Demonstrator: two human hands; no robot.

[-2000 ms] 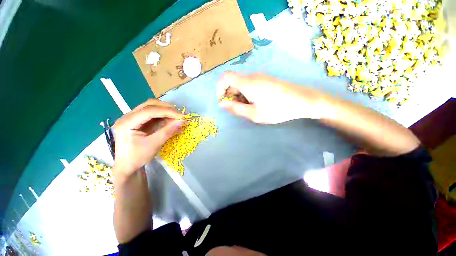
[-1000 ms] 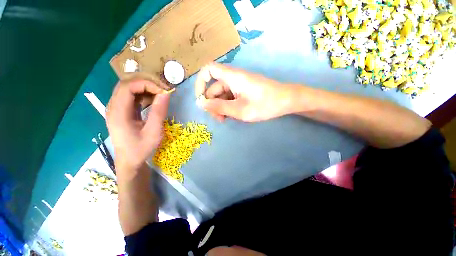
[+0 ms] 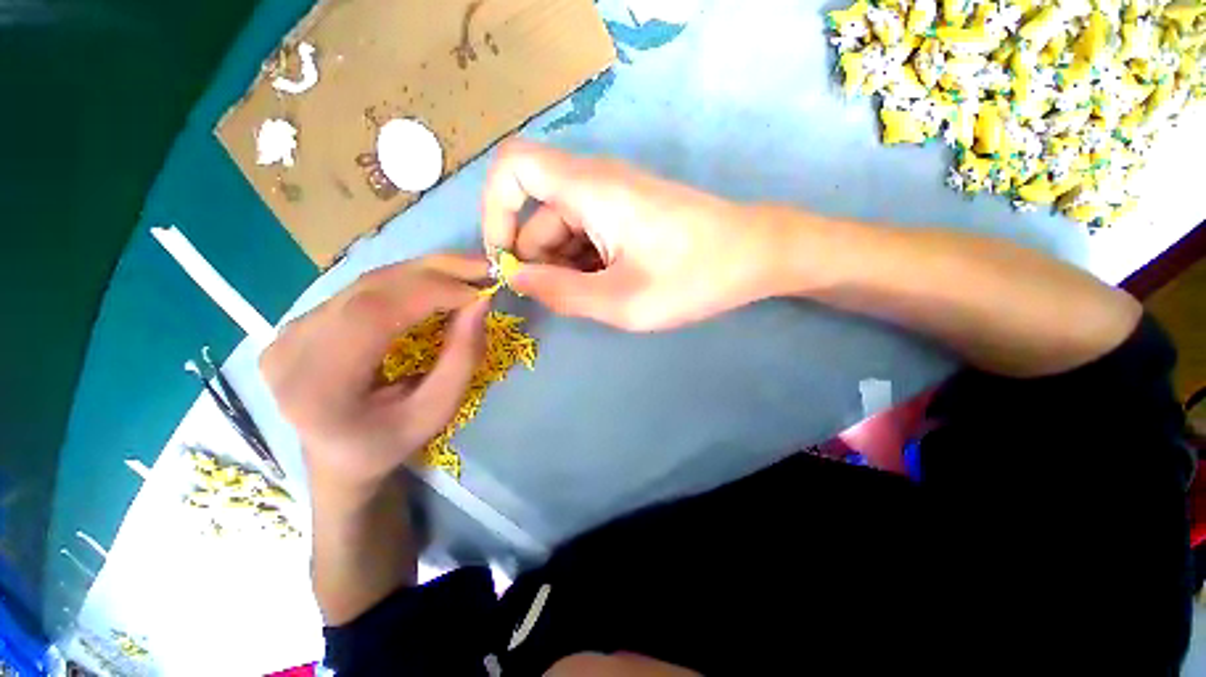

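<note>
My right hand [image 3: 622,245] pinches a small yellow-and-white figure body [image 3: 507,269] between thumb and finger. My left hand [image 3: 384,364] pinches a small yellow part [image 3: 488,290] against the lower side of the body; the fingertips of both hands meet there. A pile of small yellow parts [image 3: 503,355] lies under and beside my left hand, partly hidden by it. A round white glue puddle [image 3: 409,155] sits on the brown cardboard [image 3: 357,79] beyond my hands.
A large heap of figures [image 3: 1032,99] lies at the upper right. Dark tweezers [image 3: 236,413] and a small side heap of figures [image 3: 232,492] lie left of my left hand. The grey-blue sheet [image 3: 661,410] has tape strips. A green surface [image 3: 119,304] runs along the left.
My left hand went from the small pile to beside the glue puddle with a yellow part, then came back down to meet my right hand at the body. The view has shifted too.
</note>
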